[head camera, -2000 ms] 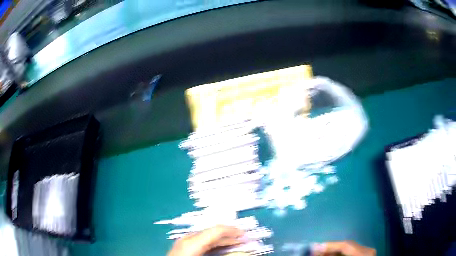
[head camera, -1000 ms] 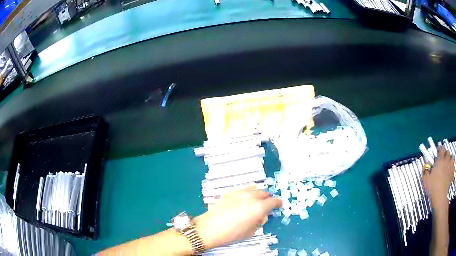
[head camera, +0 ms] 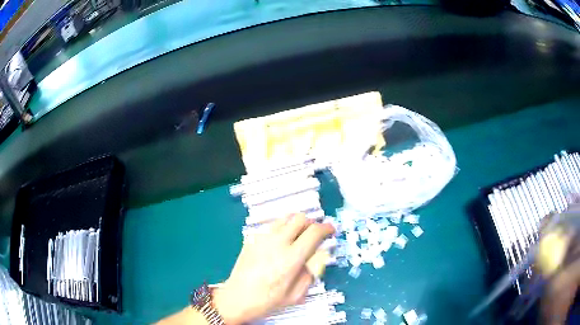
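Observation:
Pale metal tubes [head camera: 283, 197] lie stacked in a column at the centre. My left hand [head camera: 276, 266], with a watch on the wrist, is over the lower part of the stack. Its fingertips are bent beside the heap of small translucent plastic inserts [head camera: 375, 241]; whether they pinch anything is hidden. My right hand [head camera: 563, 273] is blurred and cut by the right edge, over the right black tray. It has a yellow finger cover and a blurred thin tube sticks out from it to the lower left. Tubes [head camera: 531, 203] lie in rows in that tray.
A black tray [head camera: 117, 241] with some tubes is at the left, a clear bag of tubes [head camera: 32, 305] below it. A yellow block [head camera: 305, 127] and an open clear bag of inserts [head camera: 413, 171] are behind the stack. A blue item [head camera: 205, 119] lies on the dark strip.
My right hand has moved down from the tubes at the far right and now shows a tube streak. My left hand has shifted slightly left, with its fingers more bent. The view has shifted too.

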